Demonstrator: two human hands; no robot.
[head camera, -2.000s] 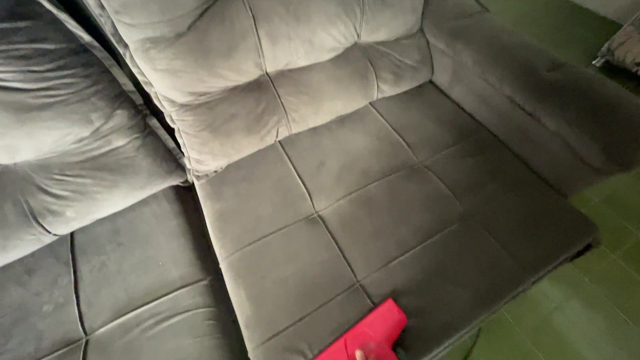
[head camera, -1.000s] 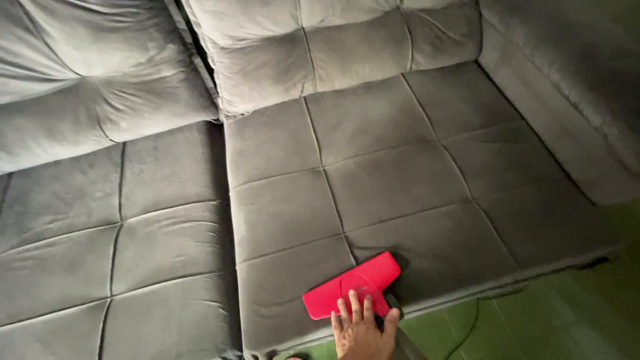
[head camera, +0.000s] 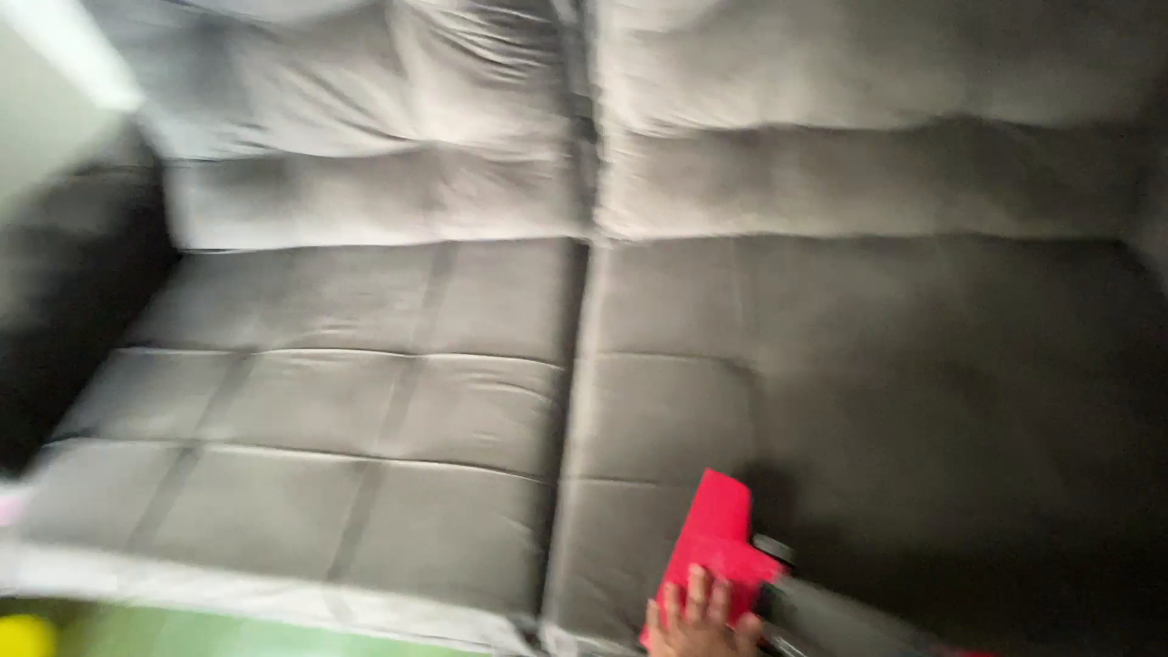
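Note:
A red vacuum cleaner floor head (head camera: 716, 525) is tilted over the front of the right seat cushion (head camera: 657, 411) of a grey tufted sofa. One hand of mine (head camera: 703, 616), seen from the back at the bottom edge, lies on the red head with its fingers spread; by its thumb on the right side it looks like my left hand. A grey tube (head camera: 839, 611) runs from the head toward the lower right. My right hand is out of view. Blur hides whether the head touches the fabric.
The left seat cushion (head camera: 310, 401) lies beyond a dark gap. Backrest cushions (head camera: 365, 100) rise behind, and a dark armrest (head camera: 82, 274) stands at the left. Green floor (head camera: 210, 630) shows below the sofa's front edge, with a yellow object (head camera: 26, 636) at the lower left corner.
The view has swung left, bringing the left armrest in. The red head, slanted with its long side nearly crosswise one second ago, now stands more upright, my hand still on it.

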